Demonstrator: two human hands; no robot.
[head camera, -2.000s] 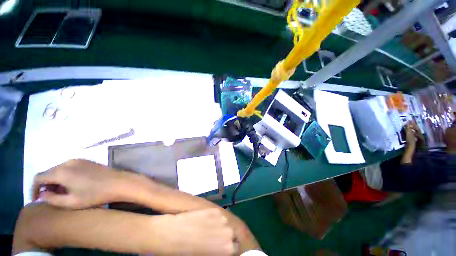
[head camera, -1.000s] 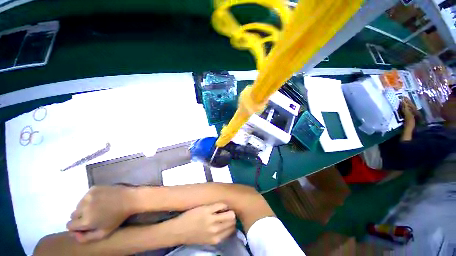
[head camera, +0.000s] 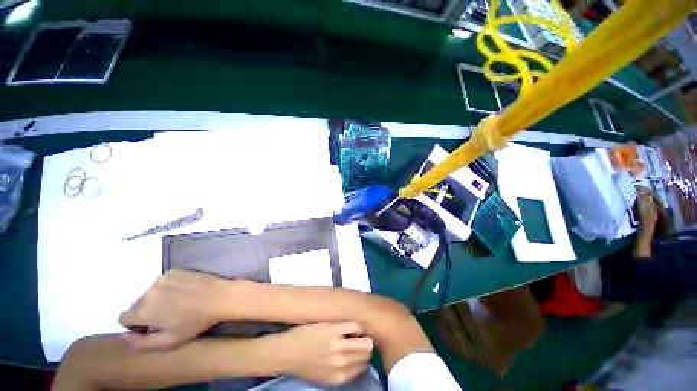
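Note:
My forearms are crossed in front of the brown-grey fixture (head camera: 222, 255). My right hand (head camera: 182, 309) is on the left, its arm over the left forearm, with its fingers curled and partly hidden underneath. My left hand (head camera: 336, 353) is on the right below the right forearm, closed in a loose fist. I see nothing held in either hand. The fixture holds a white pad (head camera: 299, 269) and no housing; its lower part is hidden by the arms. The blue electric screwdriver (head camera: 365, 204) hangs from a yellow cord (head camera: 527, 103), right of the fixture, untouched.
Small screws (head camera: 172, 225) form a line on the white sheet (head camera: 252, 168), with thin rings (head camera: 75, 181) at upper left. Green boards (head camera: 365, 156), a white box-like unit (head camera: 455, 200) and a white cut-out frame (head camera: 564, 243) are on the right. Another person's hand (head camera: 648, 208) is at far right.
The view shifts between frames. The arms stay crossed; since the oldest frame my right hand has moved right, nearer the fixture. The hanging screwdriver swings and turns, its blue end now pointing left.

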